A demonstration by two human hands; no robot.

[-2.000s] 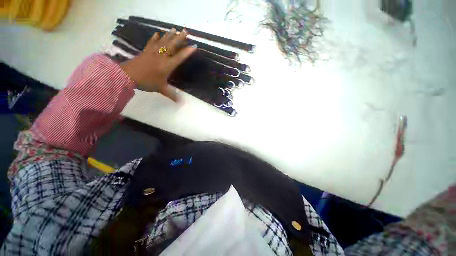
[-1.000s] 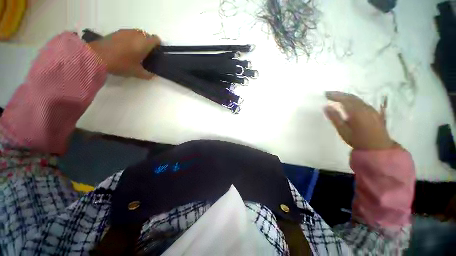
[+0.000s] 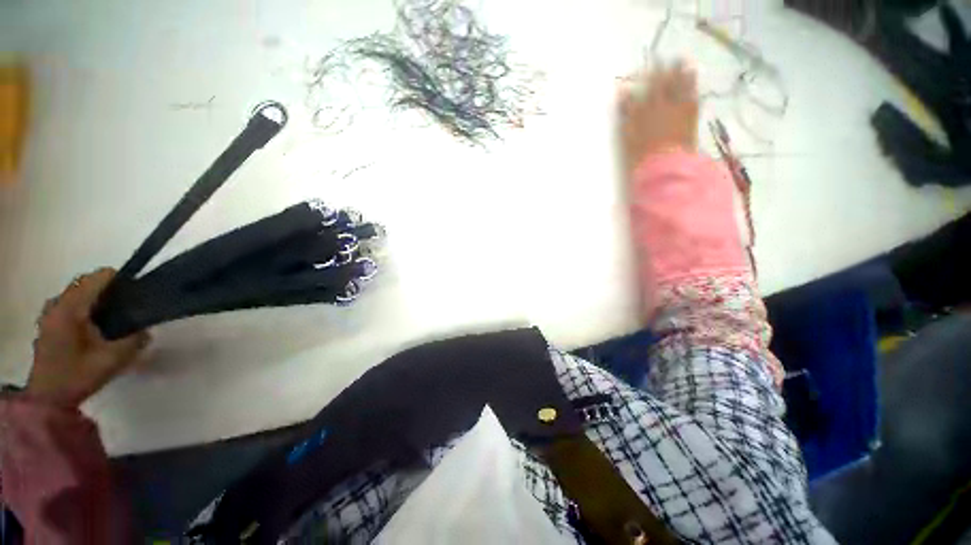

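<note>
Several black straps [image 3: 229,256] lie fanned on the white worktable [image 3: 511,234], with silver D-rings [image 3: 346,250] at their right ends. One strap [image 3: 197,197] is splayed apart from the rest, its ring up and to the right. My left hand [image 3: 85,330] grips the bundle at its left end. My right hand [image 3: 660,106] is blurred, stretched out over the table at the upper right, beside a thin pale cord. Its fingertips are smeared, and I cannot tell if it holds anything.
A tangle of dark thread [image 3: 447,75] lies at the top middle. A thin red piece [image 3: 740,186] lies right of my right forearm. Other black pieces [image 3: 910,144] are at the far right. Something yellow [image 3: 11,117] is at the left edge. A blue bin [image 3: 830,373] stands below the table edge.
The view has shifted right. My left hand still grips the straps, now at their end, and one strap has splayed out. My right hand has reached forward toward the cord.
</note>
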